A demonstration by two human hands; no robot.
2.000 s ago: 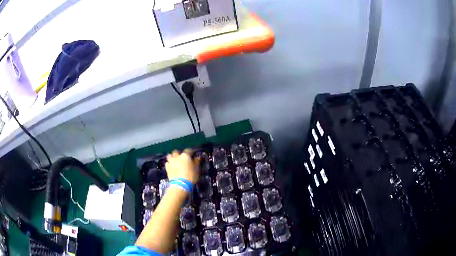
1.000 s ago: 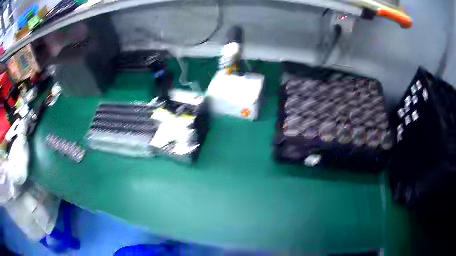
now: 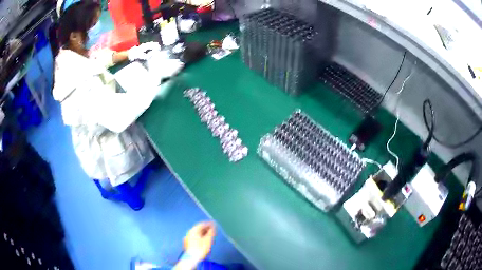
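Note:
My left hand [image 3: 200, 240] shows small and blurred at the bottom, left of centre, off the bench's front edge. Its fingers look curled; whether they hold anything cannot be told. My right hand is out of the picture. Nearest in front, a diagonal row of small grey-purple circuit boards [image 3: 218, 125] lies on the green mat [image 3: 269, 216]. To its right, stacked clear blister trays [image 3: 312, 158] hold rows of tiny dark parts.
The screw feeder [image 3: 364, 216] stands right of the clear trays, with a white control box [image 3: 426, 195] behind. A tall ribbed tray pile [image 3: 277, 50] stands at the back. A black tray [image 3: 465, 245] shows lower right. A seated person in white [image 3: 105, 100] works at the left.
The view has swung left, bringing the person, board row and tall pile into clear view. The black tray has shifted to the right edge. A hand was over that tray two seconds ago.

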